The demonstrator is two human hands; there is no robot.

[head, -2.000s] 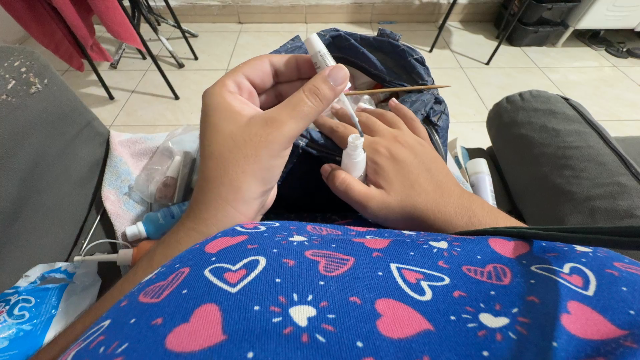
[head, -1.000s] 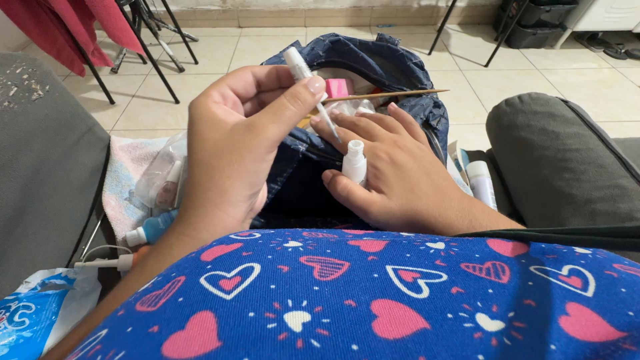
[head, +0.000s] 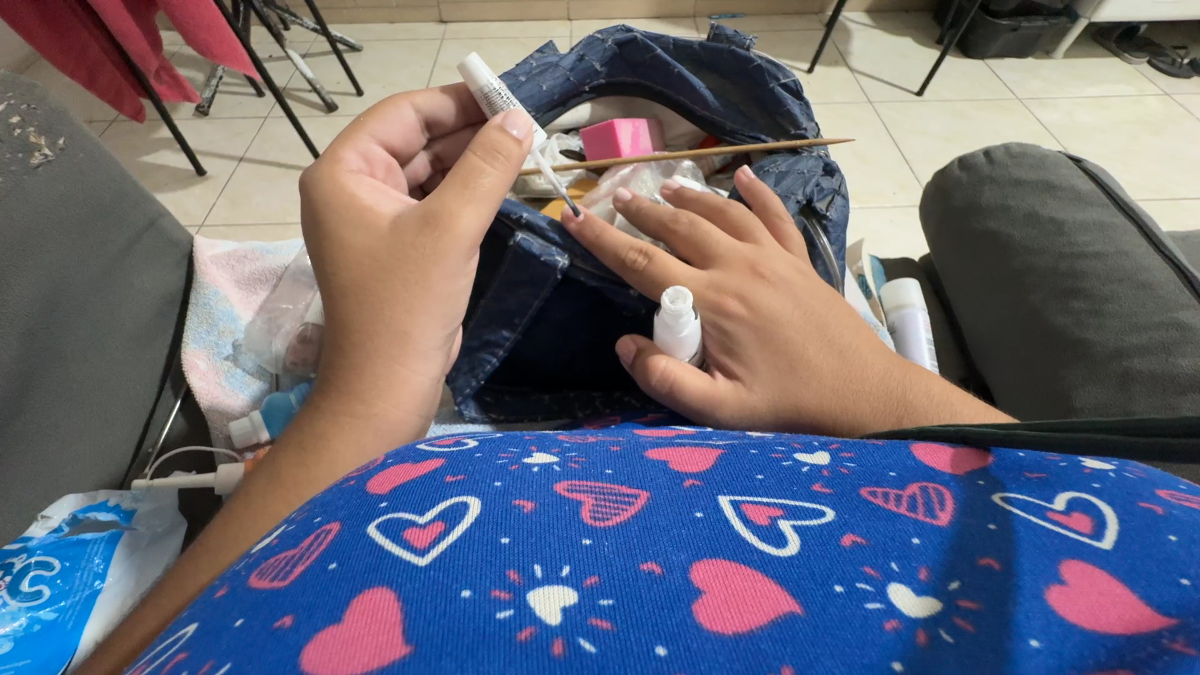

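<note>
My left hand pinches the white cap of a nail polish brush between thumb and fingers. The brush's dark tip touches or nearly touches the nail of my right index finger. My right hand lies palm down with its fingers spread over a dark blue bag. Upright between its thumb and index finger stands an uncapped white nail polish bottle. A thin wooden stick crosses the bag's opening, with a pink block just behind it.
On the left, a towel carries a clear plastic container and a blue bottle. A blue and white packet is at lower left. A white-capped tube stands beside the grey cushion on the right.
My left hand has moved the brush away from the bottle's mouth to the right index fingernail. The pink block in the bag has come into view.
</note>
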